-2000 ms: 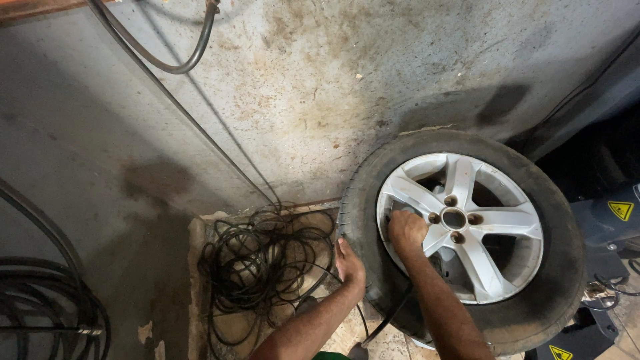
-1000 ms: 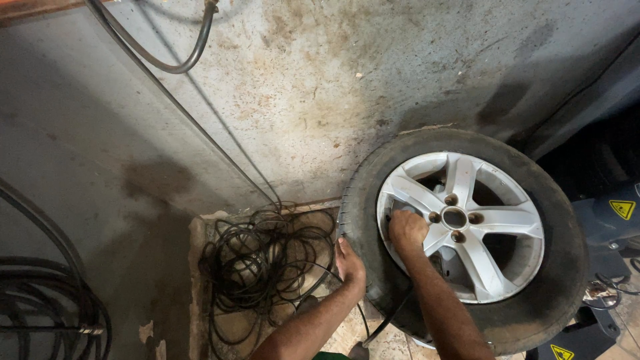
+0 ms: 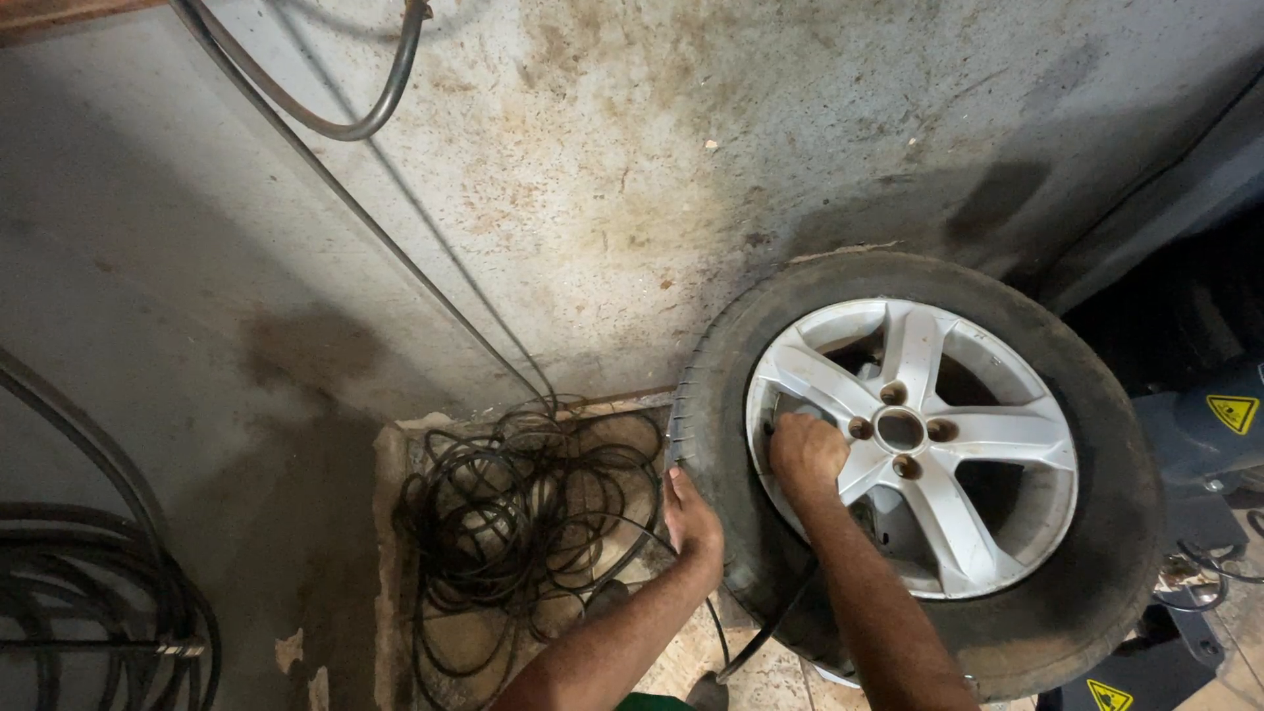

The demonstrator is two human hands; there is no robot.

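A car tire (image 3: 1106, 434) on a silver five-spoke alloy rim (image 3: 918, 346) stands upright against the wall. My left hand (image 3: 694, 518) rests against the left side of the tire, at its tread. My right hand (image 3: 808, 456) is at the left edge of the rim, between two spokes, with its fingers curled; what it grips there is hidden behind the knuckles. A black hose (image 3: 775, 627) hangs below my right forearm beside the tire.
A tangle of thin black hose (image 3: 484, 513) lies on the floor left of the tire. Thicker hose coils (image 3: 89, 583) hang at the far left. Dark machine parts with warning stickers (image 3: 1232, 412) stand at the right. Behind is a stained wall (image 3: 592, 188).
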